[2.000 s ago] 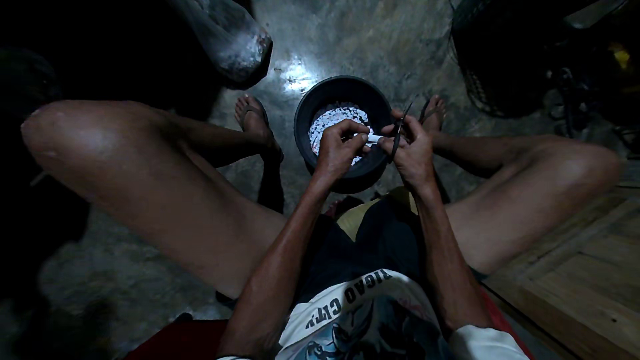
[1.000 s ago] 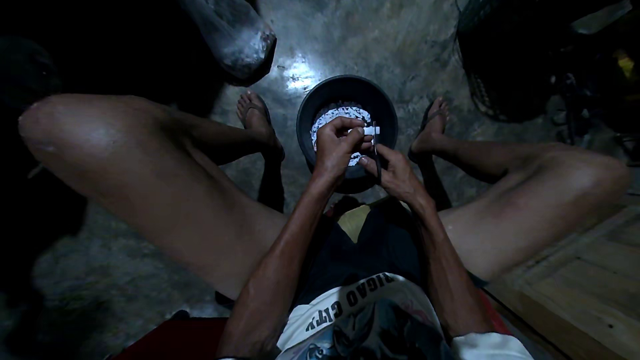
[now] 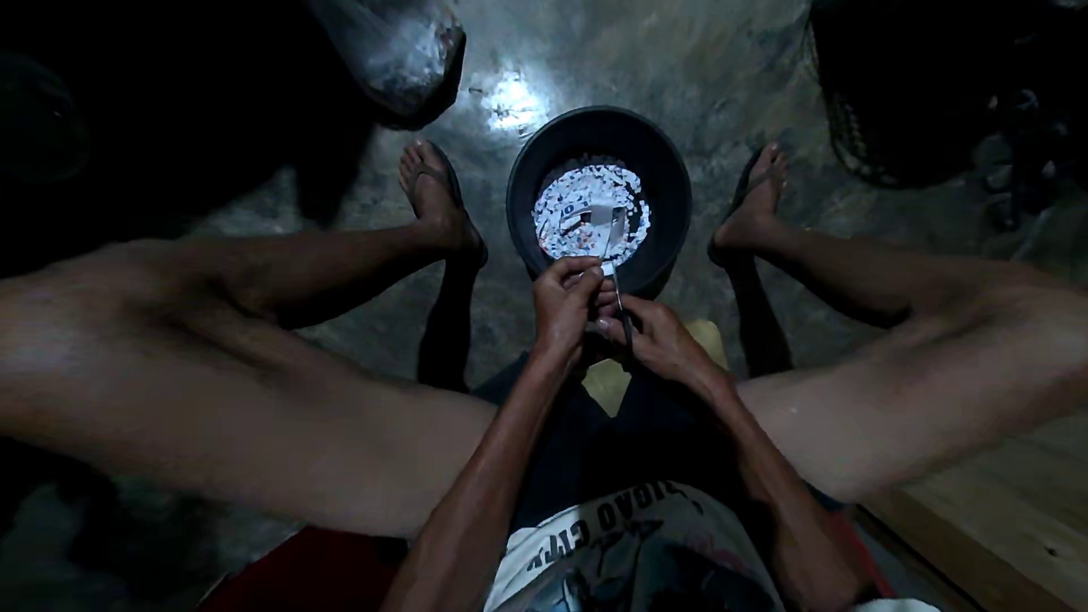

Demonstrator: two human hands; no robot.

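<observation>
My left hand pinches a small white piece, perhaps paper or plastic, at the near edge of a dark round bucket. Scissors are in my right hand, their blades pointing away from me beside the fingers of my left hand. Many small white cut bits lie inside the bucket, some with coloured specks. A larger pale strip shows over them; whether it rests on them or hangs above, I cannot tell.
My feet in flip-flops stand on the concrete floor on both sides of the bucket. A translucent plastic bag lies beyond my left foot. At the upper right stands a dark basket-like container. Wooden boards are at the lower right.
Both hands have come back toward my body from above the bucket's middle, showing more of the white bits.
</observation>
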